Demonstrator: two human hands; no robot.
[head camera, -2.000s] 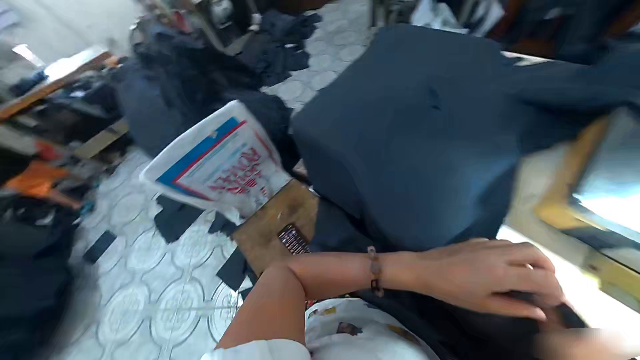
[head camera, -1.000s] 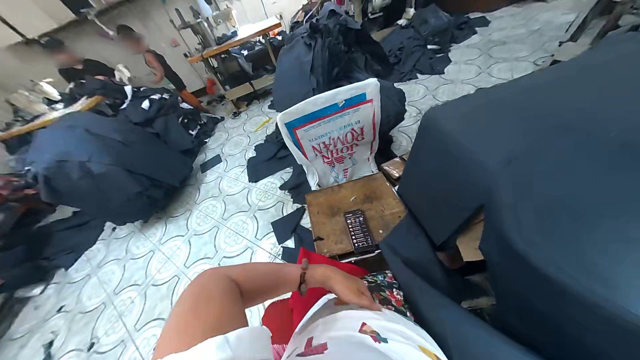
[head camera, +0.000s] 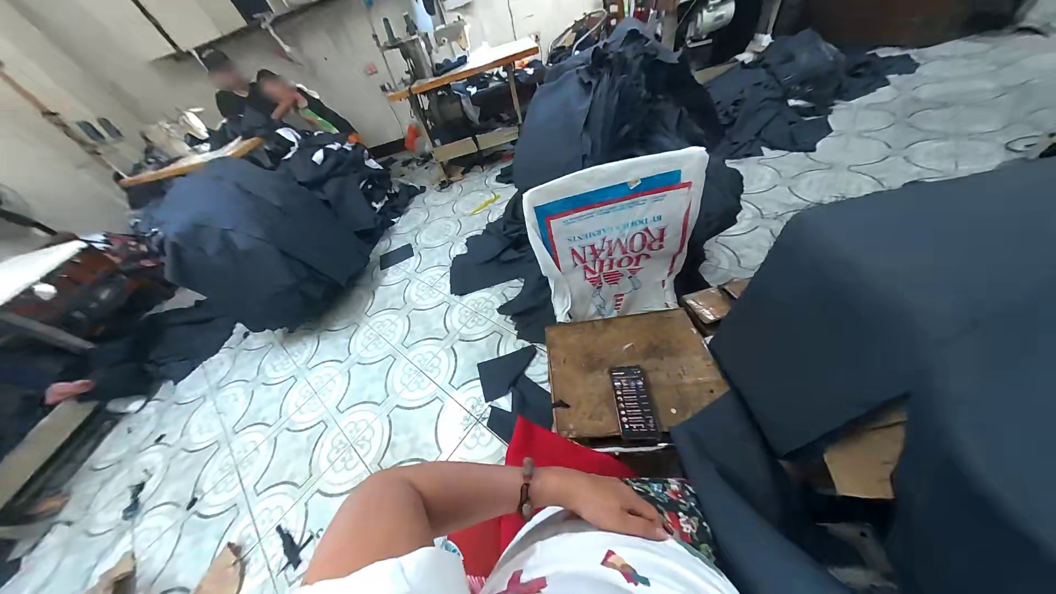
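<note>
My left hand (head camera: 609, 500), with a beaded bracelet at the wrist, rests on my lap over a white printed shirt (head camera: 569, 561) and floral cloth, with nothing seen in its grasp. Its fingers lie together and partly hide each other. My right hand is outside the view. Ahead of the hand, a phone (head camera: 634, 404) with a lit screen lies on the wooden seat of a chair (head camera: 577, 363). A white printed bag (head camera: 615, 239) covers the chair's backrest. Dark cloth (head camera: 907, 313) hangs in large folds at the right.
Dark cloth heaps (head camera: 256, 239) lie at the left and behind the chair. Cloth scraps (head camera: 505, 373) lie on the tiled floor (head camera: 355, 396). A sewing table (head camera: 470, 70) stands at the back. Two people sit at the back left. A cardboard piece (head camera: 866, 458) shows under the cloth at right.
My left hand has moved from the dark cloth at the right onto my lap. The right hand, partly visible two seconds ago, has left the view. The view has swung left.
</note>
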